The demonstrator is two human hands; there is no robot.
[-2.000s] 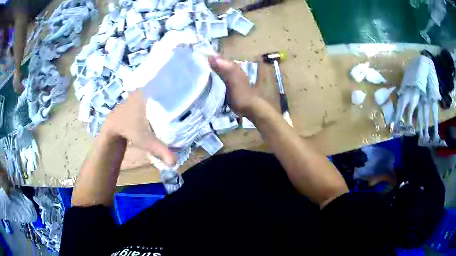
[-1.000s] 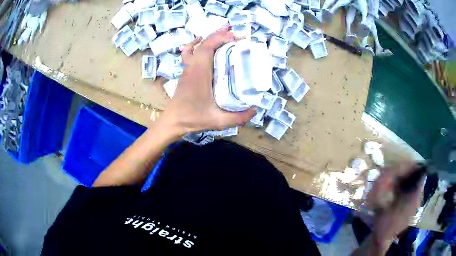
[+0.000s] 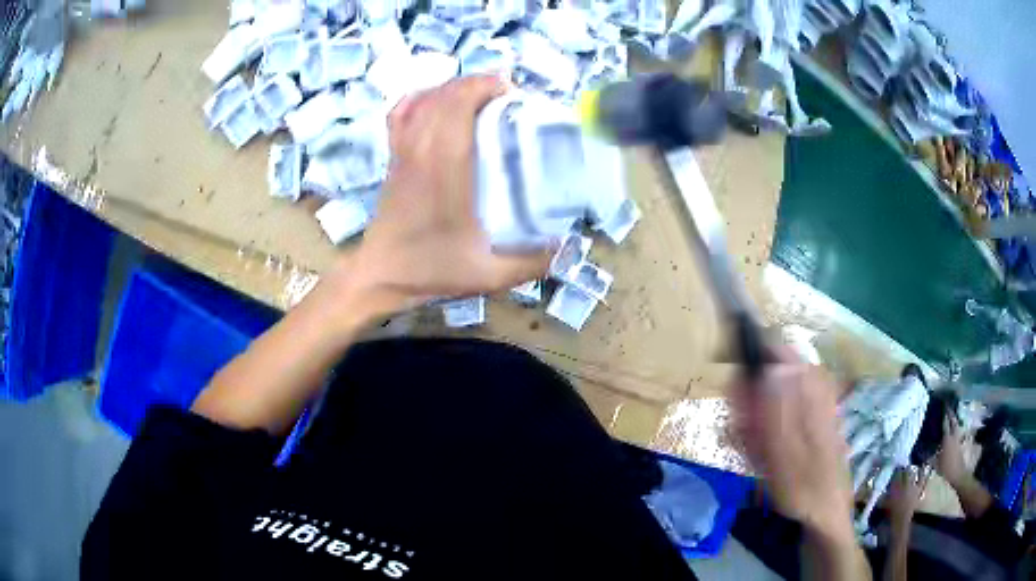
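Observation:
My left hand (image 3: 437, 210) is closed around a white-grey figurine lower body (image 3: 545, 170), thumb below and fingers above, over the near edge of the heap. Its open waist side faces right; its legs are hidden. My right hand (image 3: 795, 426), blurred, is closed on the handle of the two-faced mallet (image 3: 657, 110). The mallet's yellow face points left, just right of the lower body, and its dark face points right. I cannot tell whether the yellow face touches the part. Small white waist inserts (image 3: 329, 153) are heaped on the table behind and beside my left hand.
The brown cardboard-covered table (image 3: 148, 148) meets a green conveyor belt (image 3: 858, 204) at right. Blue crates (image 3: 170, 346) stand below the near edge at left. White leg parts (image 3: 892, 426) lie at lower right, near another person's hands (image 3: 954, 460). More grey parts line the far right.
My right hand has left the lower body, reached right, and now holds the mallet up beside it. My left hand has kept hold of the lower body. The view has turned to the right.

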